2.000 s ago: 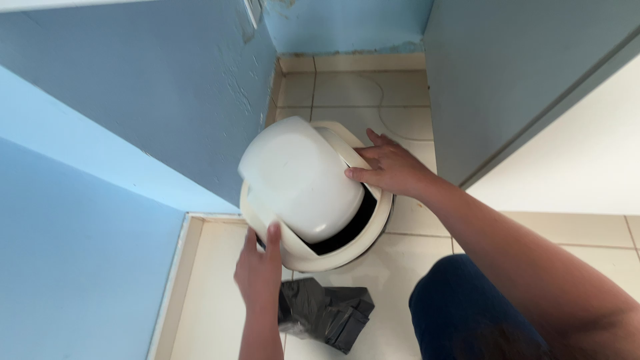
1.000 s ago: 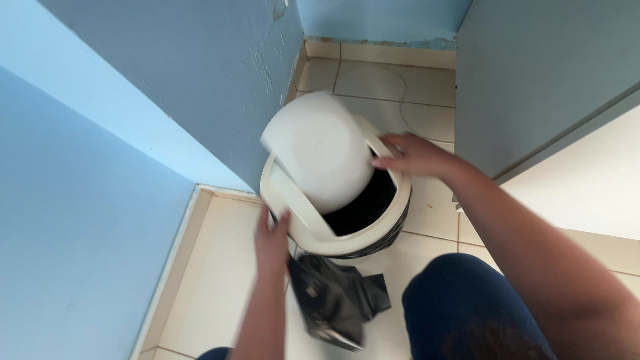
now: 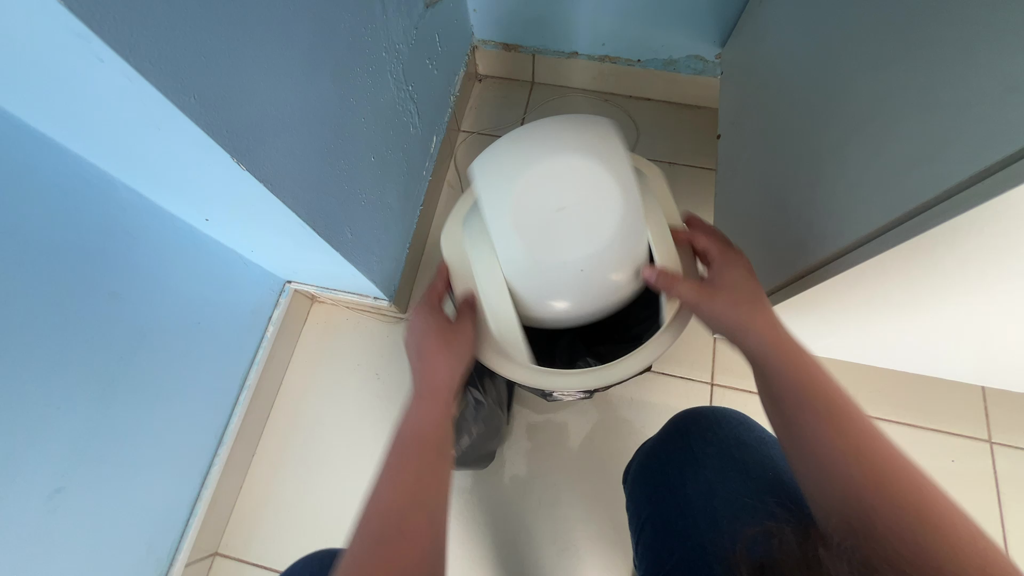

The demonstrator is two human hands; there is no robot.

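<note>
Both of my hands grip the cream rim of a trash can lid [image 3: 552,374] from opposite sides. My left hand [image 3: 440,332] holds the rim's left edge, and my right hand [image 3: 712,276] has its thumb and fingers over the right edge. A white swing flap [image 3: 572,216] is tilted in the lid, leaving a gap toward me. Through that gap a black liner bag [image 3: 596,340] shows inside the can. Part of the bag hangs out under the front rim. A black plastic bag [image 3: 482,416] lies on the floor, partly behind my left hand.
A blue wall corner [image 3: 344,144] stands close on the left, and a grey panel [image 3: 848,136] rises on the right. Behind the can a thin cord [image 3: 632,120] curls over the tiled floor. My knee in dark blue cloth [image 3: 712,488] is at the lower right.
The lid and can have turned between my hands, and the flap leans differently. The black bag on the floor now shows less, beside my left wrist.
</note>
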